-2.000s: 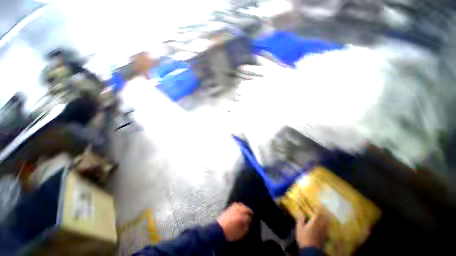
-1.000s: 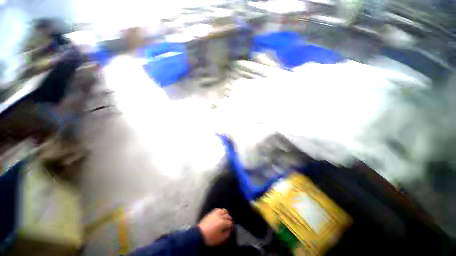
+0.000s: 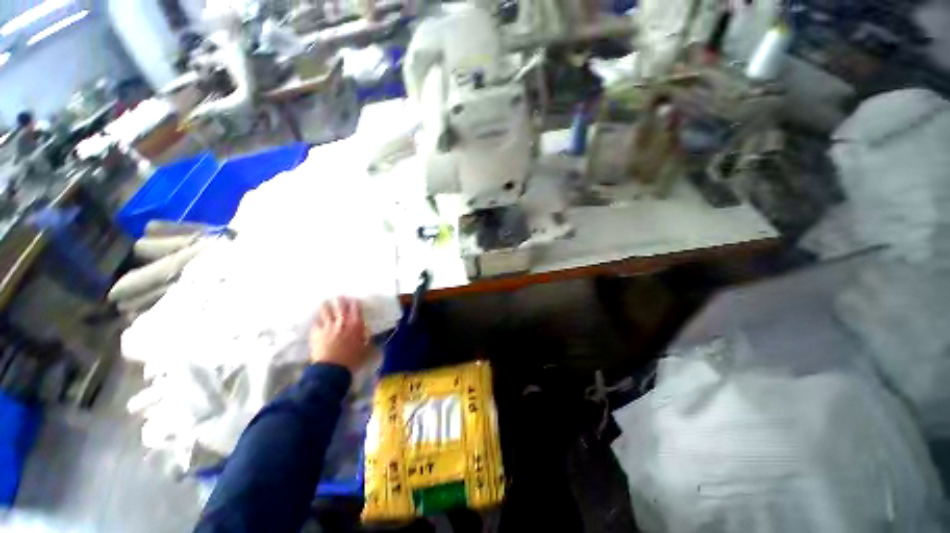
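My left hand (image 3: 340, 333) reaches forward and rests on the near right edge of the broad stack of white panels (image 3: 281, 239); blur and glare hide whether its fingers grip cloth. My right hand is out of the picture. The pounding block (image 3: 435, 441), wrapped in yellow tape with black lettering, lies bare on the lap, its worn pale centre and green near patch showing. The hammer (image 3: 420, 289) lies at the table edge beside the stack, its black grip sticking out towards me and its yellow-green head on the table.
An industrial sewing machine (image 3: 484, 141) stands on the brown-edged table (image 3: 635, 234) ahead. A white pile of panels (image 3: 771, 448) is at the right. Blue bins (image 3: 245, 177) stand at the far left. A white thread cone (image 3: 769, 54) is behind the machine.
The view has turned right, bringing the machine and right pile into sight. My left hand has gone from near the lap to the white stack. My right hand, earlier on the block, has left view.
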